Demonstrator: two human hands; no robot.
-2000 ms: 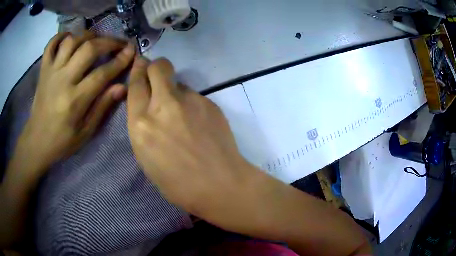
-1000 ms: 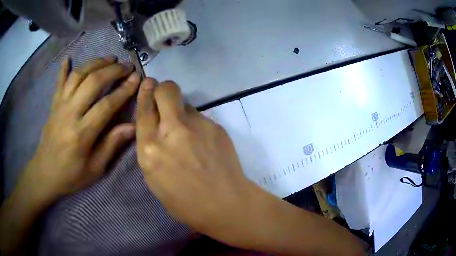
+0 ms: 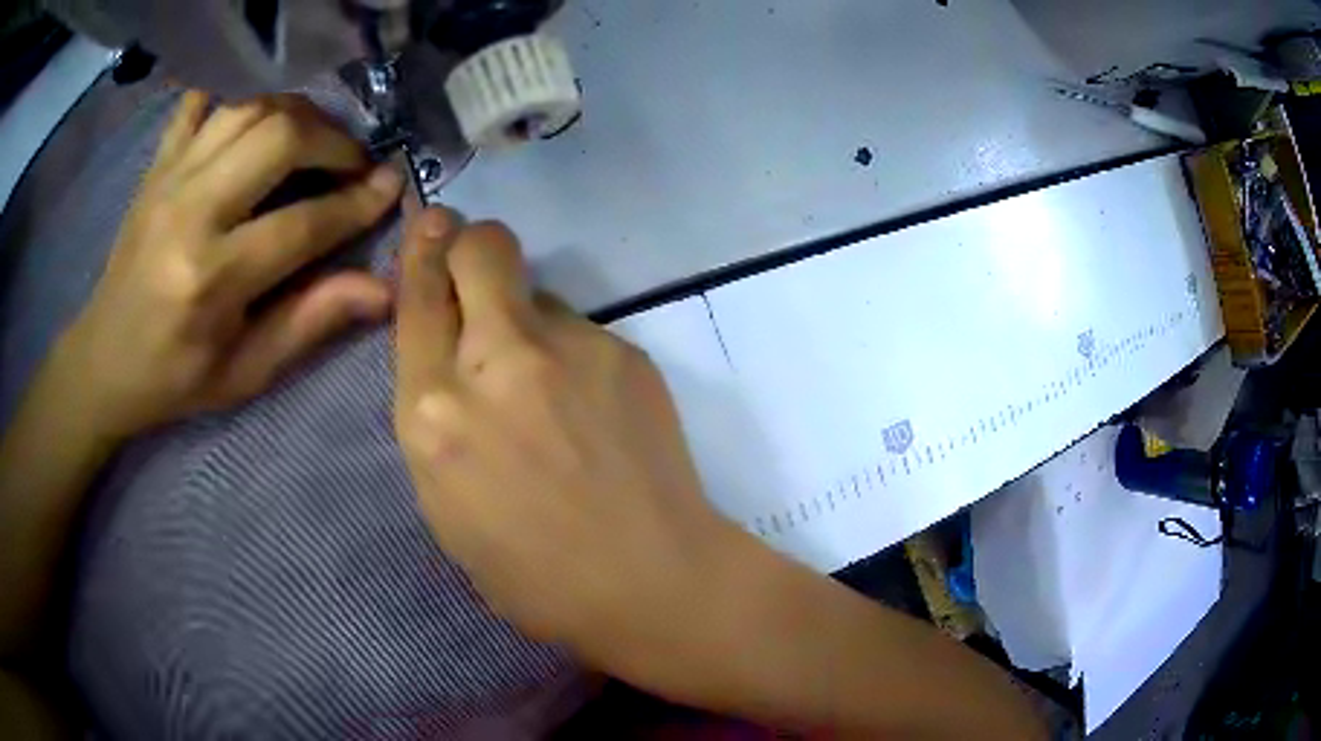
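The grey-brown garment piece, finely striped, lies under both hands and runs down toward my lap. My left hand rests on it with bent fingers, the index fingertip close to the presser foot. It is unclear whether the left fingers grip the cloth. My right hand pinches the folded edge between thumb and index finger just in front of the foot. The machine head is blurred above. The white ribbed knob is right of the needle bar.
The pale machine bed meets the white ruler-marked table along a dark gap. A yellow-orange tool box of metal items stands at the right edge. A blue cylinder with a dark cord loop and white sheets lie lower right.
My left hand was near the foot, then lower on the cloth, and is now higher and further left. My right hand has moved slightly down from the foot since the earliest frame, still pinching the edge.
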